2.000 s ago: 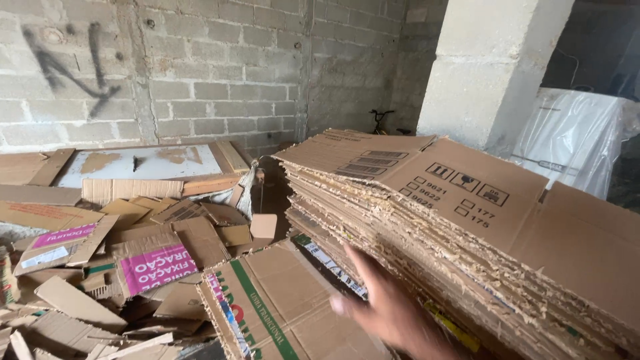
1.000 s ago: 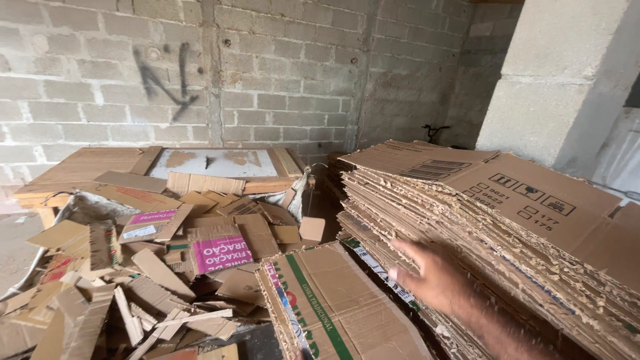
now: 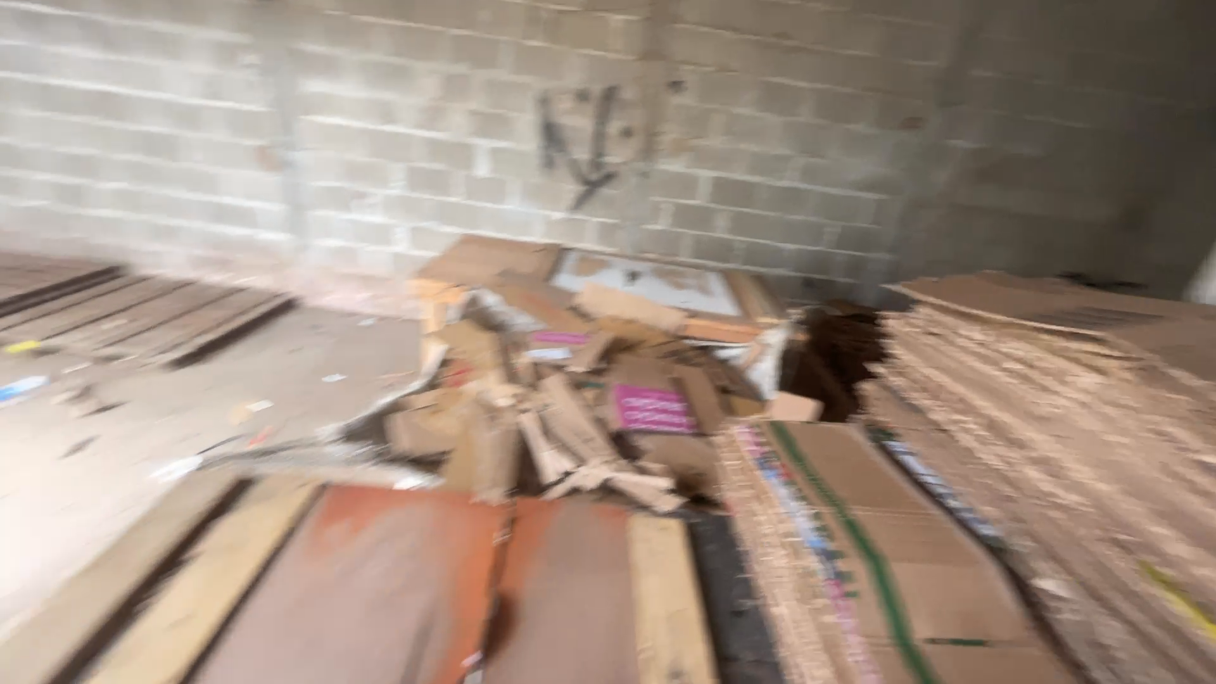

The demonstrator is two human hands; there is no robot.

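Neither of my hands shows in this blurred head view. At the right stands a tall stack of flattened cardboard sheets (image 3: 1035,408) with ragged edges. Beside it, at the lower right, lies a lower stack of cardboard (image 3: 912,532) whose top sheet bears a green stripe. A heap of torn cardboard scraps (image 3: 570,399) fills the middle, and one piece in it has a magenta printed patch (image 3: 654,408).
A wooden pallet with orange-stained boards (image 3: 408,579) lies in the foreground. More slatted pallets (image 3: 142,318) are on the floor at the left. A wood-framed white panel (image 3: 646,280) lies behind the scraps, before a block wall (image 3: 456,123).
The view has swung left, bringing the pallets into sight. A hand seen earlier at the side of the tall cardboard stack is out of view.
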